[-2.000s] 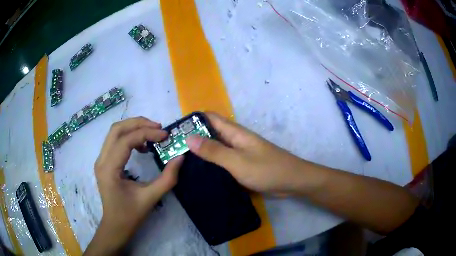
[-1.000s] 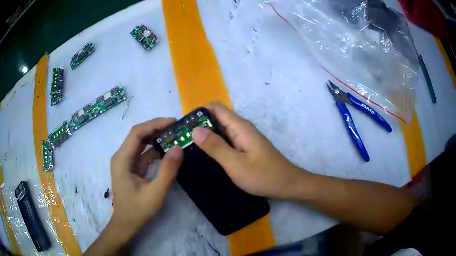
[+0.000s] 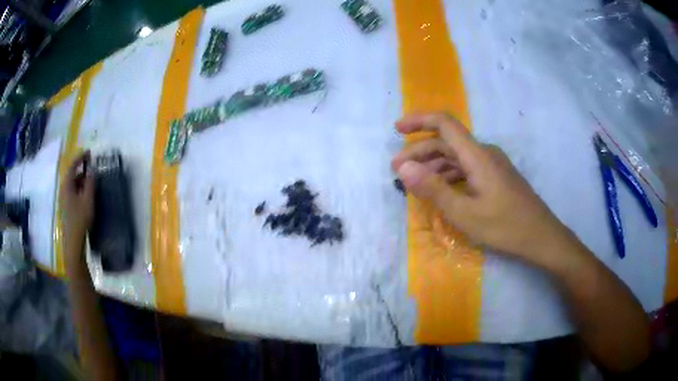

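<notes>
A black case (image 3: 113, 216) lies at the left of the bench. My left hand (image 3: 79, 197) is at its left side, blurred, with the fingers by its upper left edge; whether it grips the case is unclear. My right hand (image 3: 446, 167) is over the orange tape right of centre, fingers loosely curled and thumb apart from the index finger. A tiny dark piece (image 3: 400, 185) shows just below the thumb tip; whether they touch is unclear. A loose pile of small black parts (image 3: 305, 216) lies at centre.
Several green circuit boards (image 3: 245, 100) lie behind the pile, some in a bent row. Blue-handled cutters (image 3: 611, 190) lie open at right beside a clear plastic bag (image 3: 595, 67). Orange tape strips (image 3: 169, 223) cross the white surface.
The view has shifted left. My hands have parted, and my right hand no longer holds the case. My left hand has moved to the far left by a case. The pile of black parts is uncovered.
</notes>
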